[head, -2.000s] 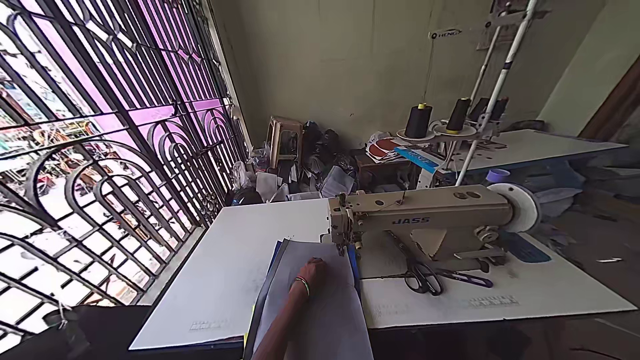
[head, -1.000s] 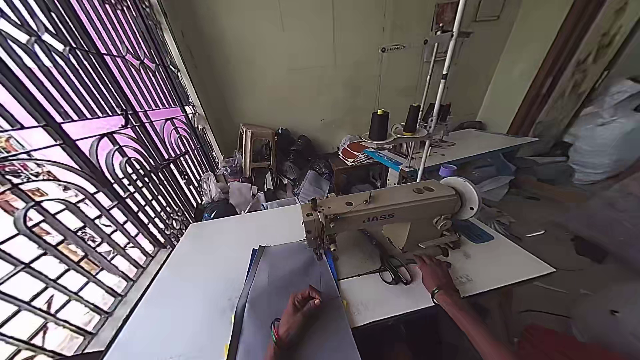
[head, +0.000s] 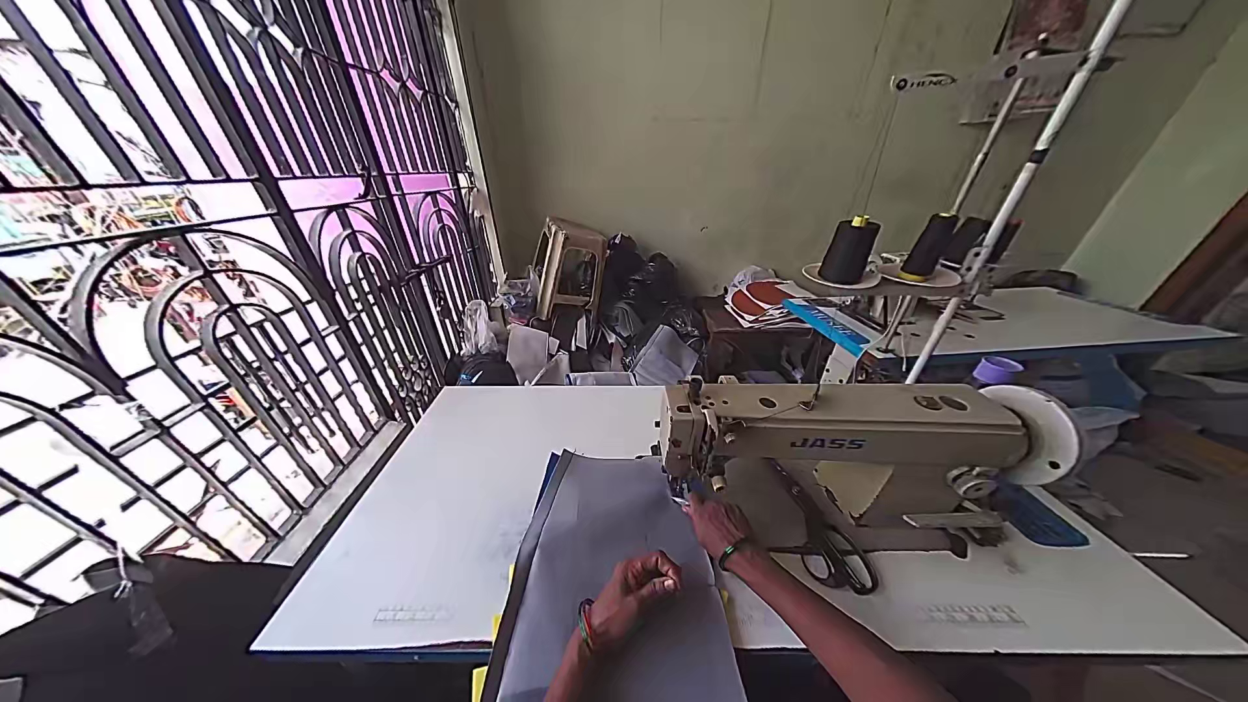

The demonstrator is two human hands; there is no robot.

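A grey fabric panel with a dark left edge and bits of blue and yellow beneath lies on the white sewing table. Its far right corner reaches the needle area of the beige industrial sewing machine. My left hand rests on the panel with curled fingers; whether it pinches the fabric cannot be told. My right hand is at the panel's right edge, fingertips close by the presser foot, and what they touch is hidden. Black-handled scissors lie right of my right hand, under the machine arm.
Black thread cones stand on a thread stand behind the machine. A second table is at the back right. A plastic stool and piled bags stand by the wall. A metal grille runs along the left.
My right hand, out of view at first, was beside the scissors a second ago and is now at the presser foot. My left hand stays on the grey panel.
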